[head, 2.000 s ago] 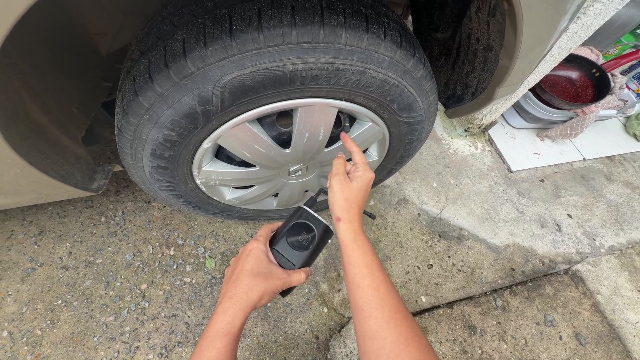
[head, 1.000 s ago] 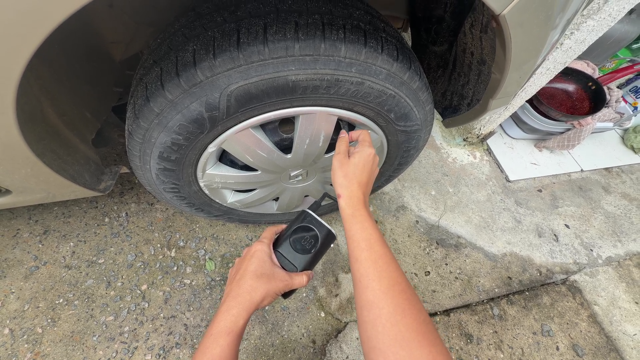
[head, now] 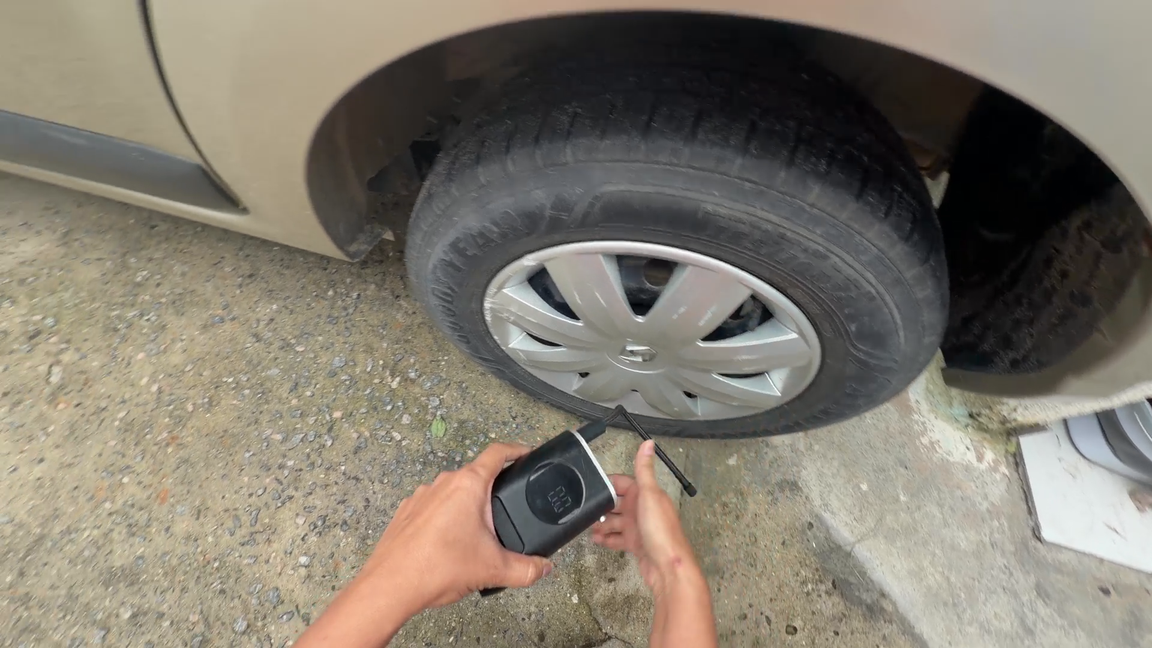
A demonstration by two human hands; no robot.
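My left hand (head: 459, 531) grips a black portable tyre inflator (head: 531, 504) by its side, its round display facing up. From the inflator's far end a short black hose (head: 657, 453) rises, bends sharply and runs down to the right, its tip free. Just right of the inflator is my right hand (head: 652, 522), with the thumb up beside the hose and the other fingers partly behind the inflator's edge. Whether those fingers touch it is unclear. Beyond both hands stands the car wheel, a black tyre (head: 684, 193) with a silver plastic hubcap (head: 652, 333).
The beige car body (head: 261, 63) arches over the wheel. Rough concrete ground (head: 225, 405) lies below. At the right, a white tile (head: 1080, 504) carries part of a grey and white container (head: 1116, 441) beside a low wall edge.
My right hand has moved from the hubcap's right side down to beside the inflator. The inflator's display now shows lit digits. The view has shifted toward the car's left part.
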